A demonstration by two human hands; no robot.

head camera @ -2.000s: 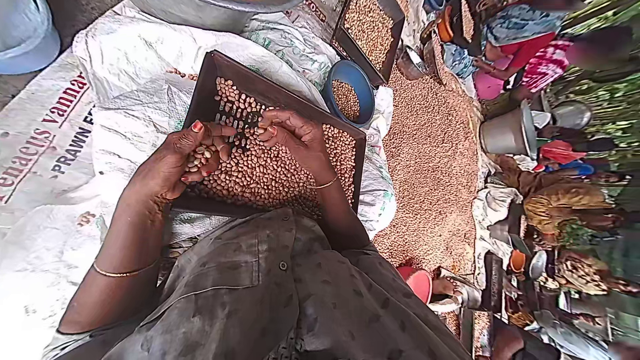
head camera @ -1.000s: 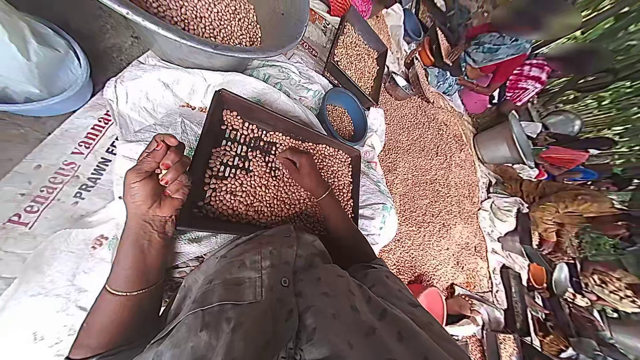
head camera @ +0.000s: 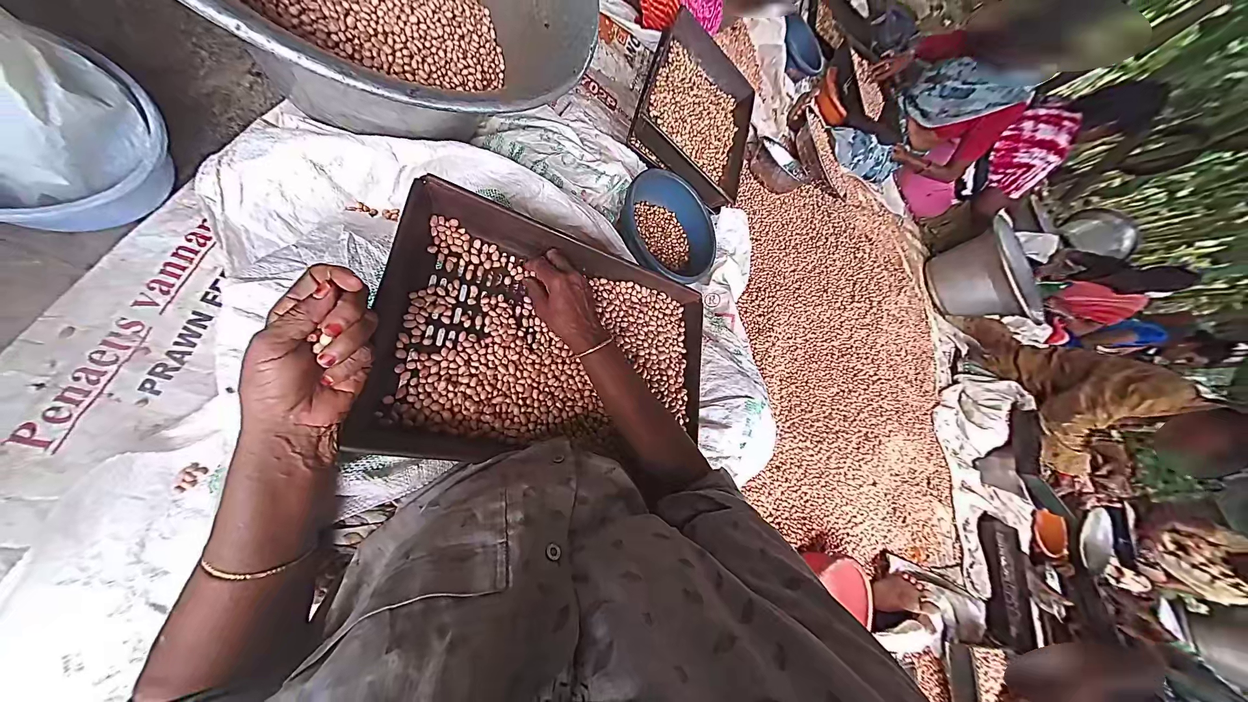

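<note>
Curled around a few pale nuts, my left hand (head camera: 314, 346) is raised beside the left edge of a dark slotted tray (head camera: 388, 322). Shelled peanuts (head camera: 487, 380) cover most of the tray, and slots in its base show at the upper left. My right hand (head camera: 565, 300) reaches down into the tray with its fingers among the peanuts; whether it grips any is hidden. A blue bowl (head camera: 696, 224) with some peanuts stands against the tray's upper right side.
White woven sacks (head camera: 283, 185) lie under the tray. A large metal basin (head camera: 361, 102) of peanuts stands above, a blue tub (head camera: 146, 185) at upper left. Another peanut tray (head camera: 743, 107) lies beyond the bowl. Peanuts spread over the ground (head camera: 838, 370); several people sit at the right.
My left hand has moved away from over the tray to its left side, fingers closing further. My right hand has turned down onto the peanuts. The view has shifted, showing more of the metal basin.
</note>
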